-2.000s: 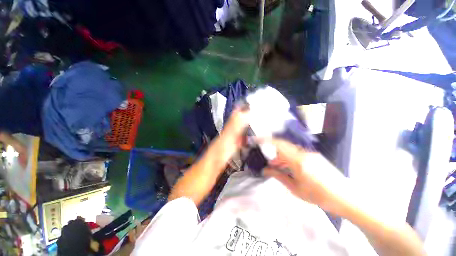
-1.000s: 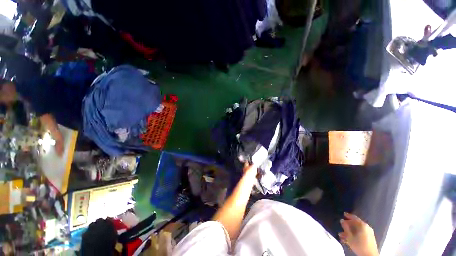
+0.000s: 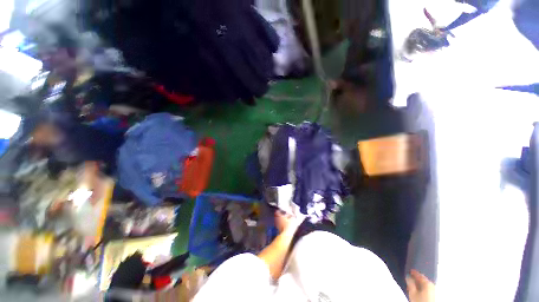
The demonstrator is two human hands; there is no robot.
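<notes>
A heap of navy, grey and white garments (image 3: pixel 307 168) lies on the green floor in front of me. My left hand (image 3: pixel 288 223) is at the heap's near edge, by a white piece of cloth; blur hides whether its fingers grip the cloth. My right hand (image 3: pixel 420 288) is low at the right, cut off by the bottom edge, beside the near end of the white-topped table; its fingers are only partly visible.
The white-topped table (image 3: pixel 473 171) runs along the right, with an iron (image 3: pixel 427 40) at its far end. A blue crate (image 3: pixel 204 227), orange basket (image 3: pixel 197 170) and blue cloth bundle (image 3: pixel 155 154) are at left. An orange-tan box (image 3: pixel 387 155) is beside the table. A person's arm shows at far left.
The earlier bunched garment has left my two hands. My left hand stays low at the floor heap, and my right hand has moved down towards the bottom edge. The view has shifted and blurred.
</notes>
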